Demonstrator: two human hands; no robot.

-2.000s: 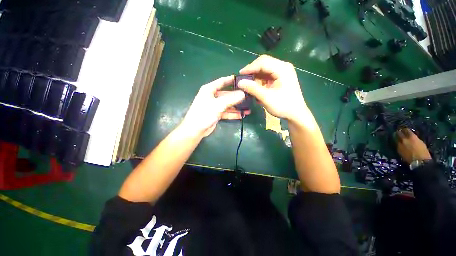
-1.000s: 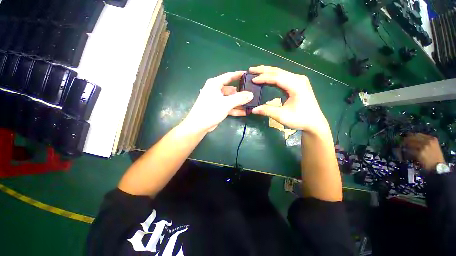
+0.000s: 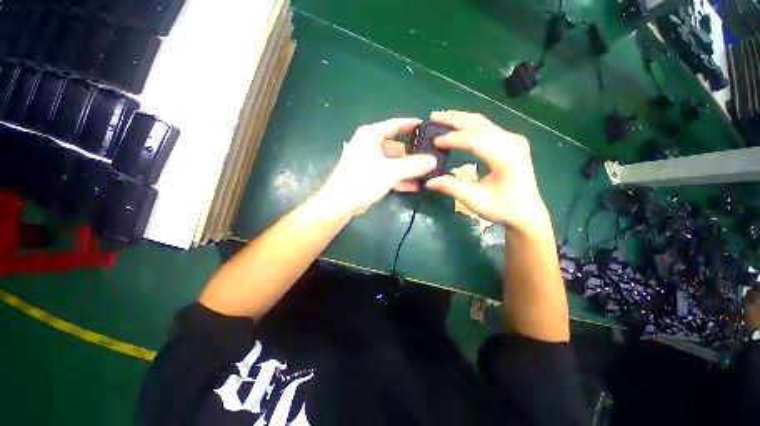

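A small black adapter (image 3: 432,143) is held upright above the green bench. A thin black cord (image 3: 407,235) hangs from its lower end towards the bench's near edge. My left hand (image 3: 373,170) grips its left side, with the thumb across its face. My right hand (image 3: 490,166) touches it too, fingers at its top and thumb near its lower end. The fingers hide part of the adapter, and I cannot tell whether its case is fully closed.
A stack of boards (image 3: 196,125) with rows of black shells (image 3: 71,108) stands at left. A tangled adapter heap (image 3: 658,287) lies at right, below a pale metal post (image 3: 683,166). Crumpled tan paper (image 3: 469,208) lies beside my right hand. A red stool (image 3: 50,241) is at lower left.
My right fingers have shifted from the adapter's face to its top and lower ends. The view has shifted slightly. The other person's hand at the right has moved almost out of the picture.
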